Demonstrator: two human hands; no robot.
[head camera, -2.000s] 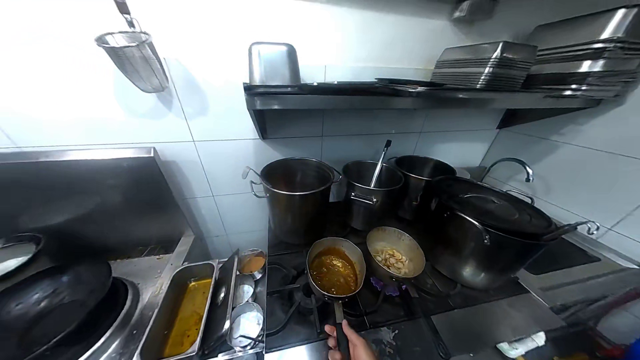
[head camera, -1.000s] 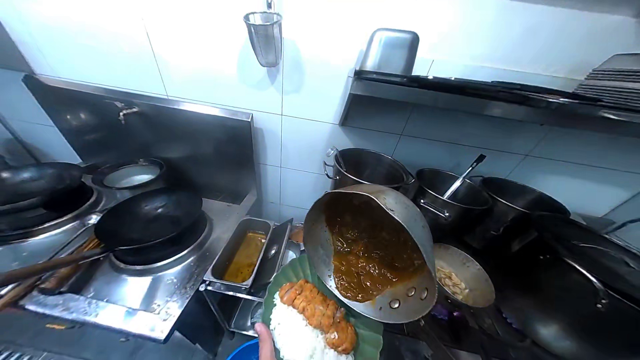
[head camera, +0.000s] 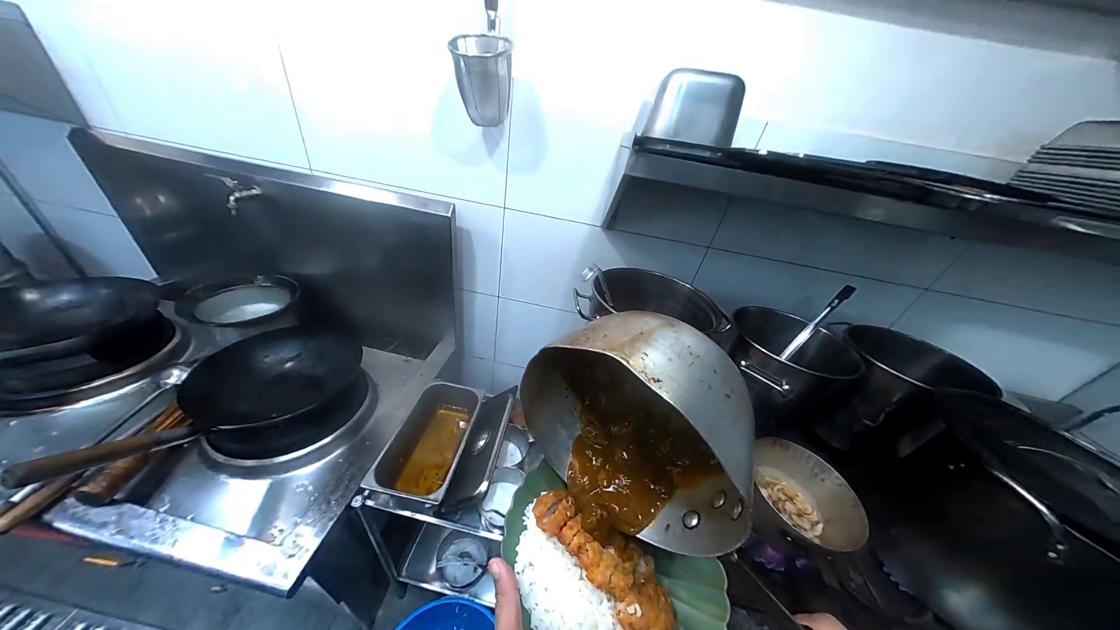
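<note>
My left hand (head camera: 506, 593) grips the rim of a green leaf-shaped plate (head camera: 700, 584) at the bottom; only its thumb shows. White rice (head camera: 560, 573) and sliced, breaded fried meat (head camera: 604, 560) lie on the plate. Over it a metal saucepan (head camera: 682, 367) is tipped steeply, and its brown curry sauce (head camera: 626, 464) runs down onto the meat. At the bottom edge, a small part of my right hand (head camera: 821, 621) shows by the saucepan's handle; its fingers are mostly out of view.
Right of the saucepan, a second pan (head camera: 814, 494) holds pale pieces. Tall pots (head camera: 796, 341) stand behind, one with a utensil. A steel tray of yellow liquid (head camera: 429, 451) and a wok (head camera: 271, 376) are on the left. A shelf (head camera: 840, 188) runs above; a blue container (head camera: 448, 615) is below.
The saucepan, on the stove two seconds ago, is now raised over the plate. Since one second ago it has tipped further, and sauce now reaches the meat. The view has swung left.
</note>
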